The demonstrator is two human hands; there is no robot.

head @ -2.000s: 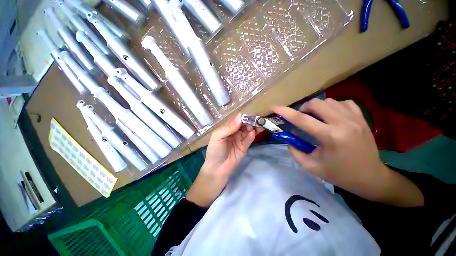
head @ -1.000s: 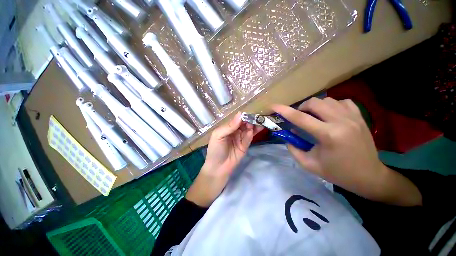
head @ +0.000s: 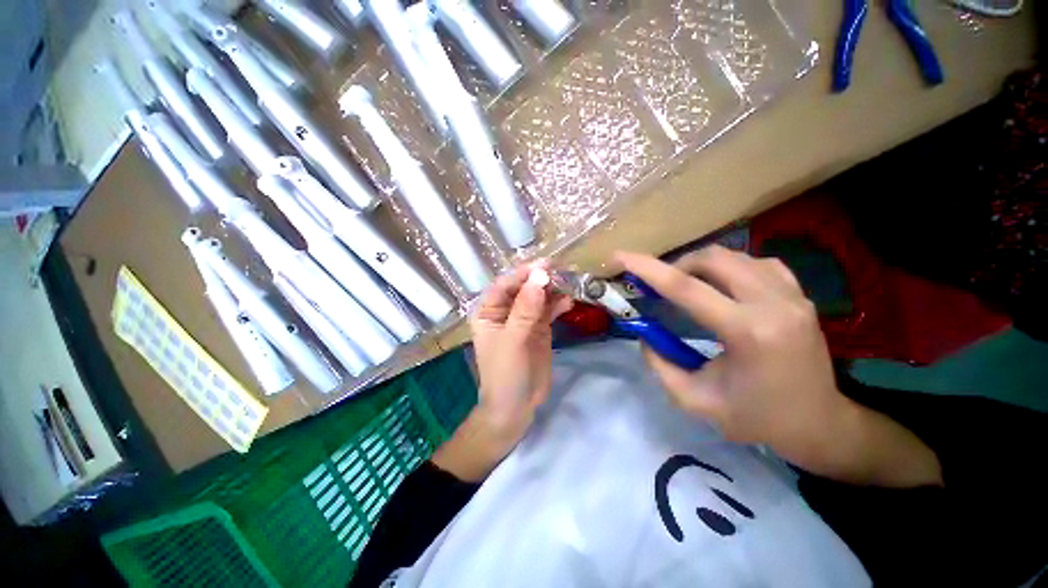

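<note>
My right hand holds blue-handled nippers, their metal jaws pointing left toward my left hand. My left hand pinches a small white part between thumb and fingertips, just left of the jaw tips. The jaw tips are close to the part; whether they touch it cannot be told. Both hands are above the lap, just in front of the bench edge.
White toothbrush units lie in rows on a clear blister tray. A second blue-handled tool lies at the top right beside a white cord. A yellow sticker sheet lies left. A green crate sits below the bench.
My left hand has turned, with its fingers closer together, and the white part shows at its fingertips. The nippers and my right hand have shifted slightly and tilted.
</note>
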